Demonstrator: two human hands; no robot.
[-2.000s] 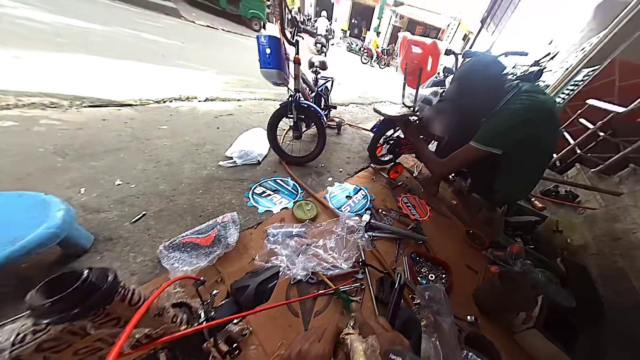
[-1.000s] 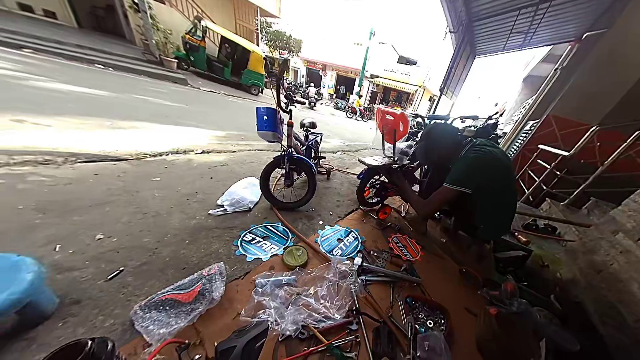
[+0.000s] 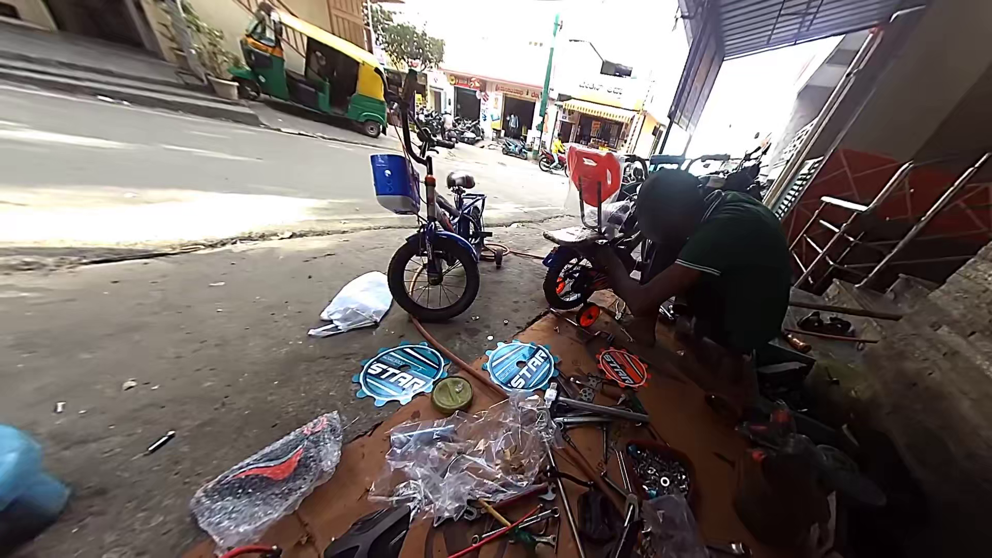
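Neither of my hands shows in the head view. Crumpled clear plastic bags [image 3: 473, 453] lie on the brown cardboard sheet [image 3: 325, 504] at the lower middle. Just right of them are wrenches [image 3: 597, 411] and a tray of nuts and washers [image 3: 663, 471]. Two blue toothed discs [image 3: 401, 373] and a red one [image 3: 622, 367] lie behind, with a round green tin [image 3: 452, 394] between the blue ones. A bubble-wrapped part [image 3: 271, 480] is at the lower left. A person in a dark shirt [image 3: 736, 263] crouches at a small bicycle with a red backrest [image 3: 594, 174].
A child's bicycle [image 3: 434, 271] with a blue basket stands beyond the discs, beside a white plastic bag [image 3: 358, 302]. A blue stool [image 3: 27, 480] is at the left edge. A hose [image 3: 457, 358] crosses the ground. Steps and metal railings [image 3: 883, 225] rise at right.
The view has tilted up, bringing the parked auto-rickshaw and shopfronts further into sight. Parts at the lower edge, including a dark round-topped item at the lower left, have left the view.
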